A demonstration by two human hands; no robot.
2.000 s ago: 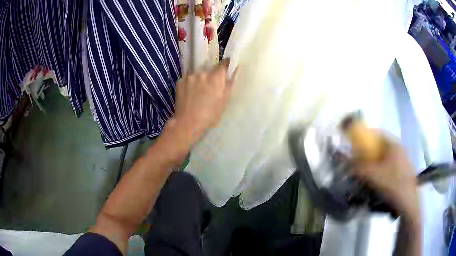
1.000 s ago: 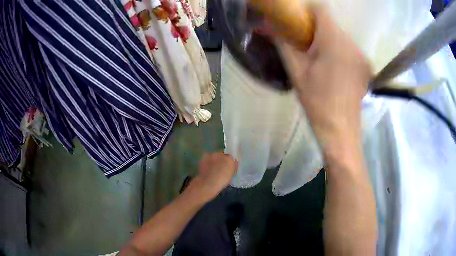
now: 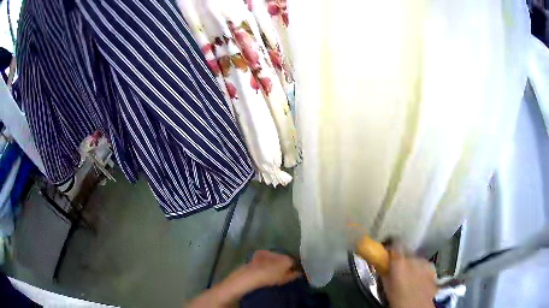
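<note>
The sheer cream-white garment point(image 3: 367, 132) hangs in front of me, its lower edge near the bottom of the view. My left hand point(image 3: 274, 267) is closed at the garment's lower left edge, with the fingertips at the hem. My right hand point(image 3: 409, 280) grips the orange handle of the steam iron point(image 3: 374, 255) at the garment's lower part. Only the handle and part of the iron's shiny rim show; the rest is hidden by my hand, the cloth and the frame's bottom edge.
Navy striped garments point(image 3: 150, 90) and cream floral garments point(image 3: 256, 90) hang at left. The pale steam hose point(image 3: 511, 255) runs right from the iron, over the bluish-white table cover point(image 3: 517, 180). White cloth point(image 3: 54, 296) lies at lower left. The floor point(image 3: 144, 252) is grey-green.
The iron and my right hand have moved from high on the garment down to its lower part. My left hand sits lower in view, still at the left edge. The view has shifted.
</note>
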